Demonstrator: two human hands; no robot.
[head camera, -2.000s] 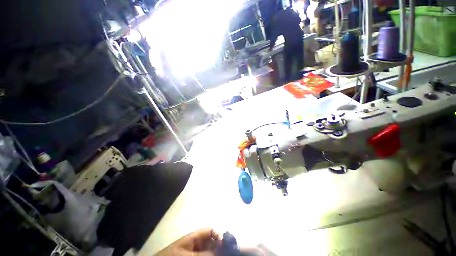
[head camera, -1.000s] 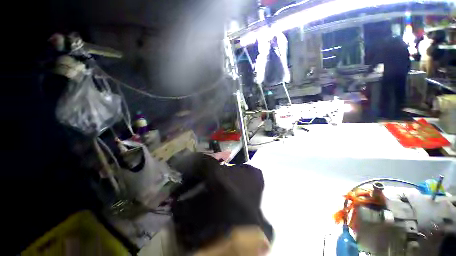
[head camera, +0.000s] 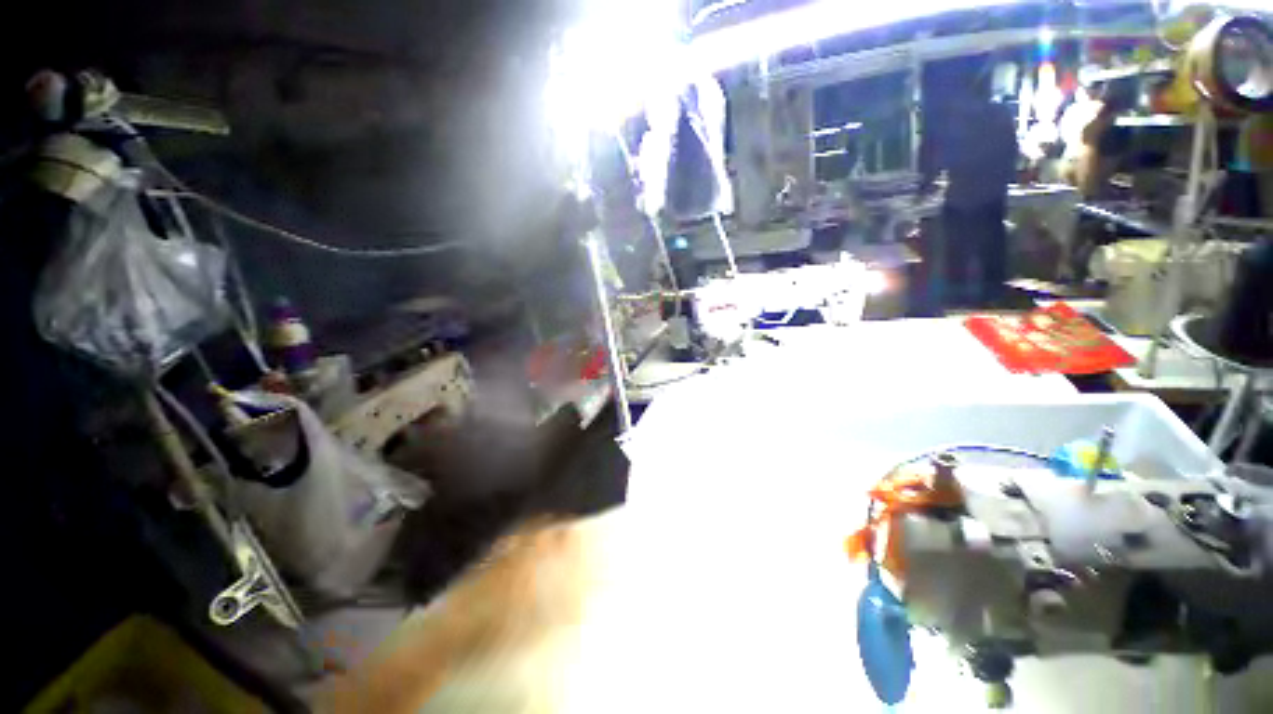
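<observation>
A hand or forearm, apparently my left hand (head camera: 489, 614), is a strong blur at the bottom left of centre, over the left edge of the white table (head camera: 740, 558). Its fingers cannot be made out. Dark cloth (head camera: 482, 495), also blurred, lies just beyond it at the table's left edge; whether the hand touches it is unclear. The sewing machine head (head camera: 1061, 558) stands at the lower right, with an orange cloth tie (head camera: 894, 516) and a blue oval pad (head camera: 884, 639) at its left end. My right hand is out of the picture.
A whitish plastic bag (head camera: 314, 495) hangs beside a metal frame at the left, with another clear bag (head camera: 133, 286) above it. A yellow-edged thing (head camera: 126, 670) is at the bottom left. A red packet (head camera: 1047, 340) lies behind the machine. A person (head camera: 970, 181) in dark clothes stands at the back.
The view has swung left since the oldest frame, then slightly back right. The dark cloth shows less and is more blurred; the hand has changed from a small shape to a long blur.
</observation>
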